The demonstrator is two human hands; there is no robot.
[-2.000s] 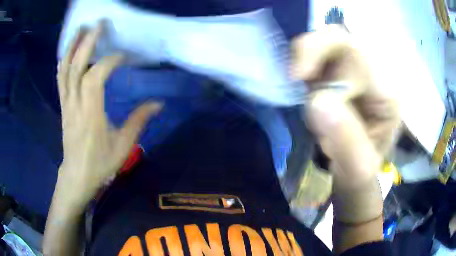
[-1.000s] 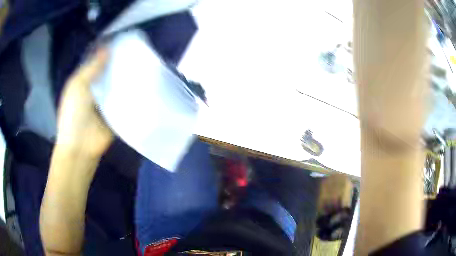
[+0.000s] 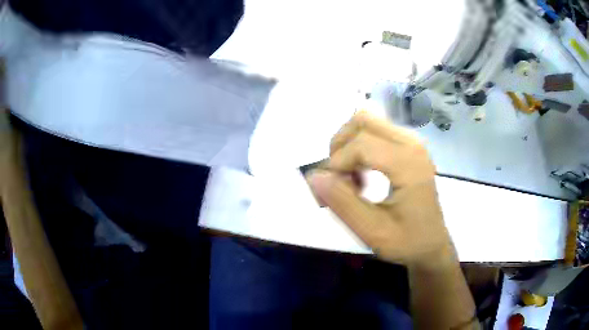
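A pale blue-white cloth (image 3: 142, 97) stretches from the left edge to the middle, with dark navy cloth (image 3: 129, 19) above it and more dark cloth below. My right hand (image 3: 381, 187) is over the white table, right of the pale cloth and apart from it. Its thumb and fingers pinch a small dark piece (image 3: 312, 174), too blurred to name. My left forearm shows at the left edge; my left hand (image 3: 3, 80) is almost wholly cut off there, so its grip cannot be seen.
The white table's front edge (image 3: 290, 242) runs across below my right hand. The machine area (image 3: 423, 106) is behind it, blurred. Small dark scraps and an orange item (image 3: 524, 102) lie at the right. Yellow and red items (image 3: 515, 321) sit low at the right.
The view has swung right over the table. The pale cloth now stretches across the left half. My right hand has come into view with its fingers pinched; my left hand has moved to the left edge.
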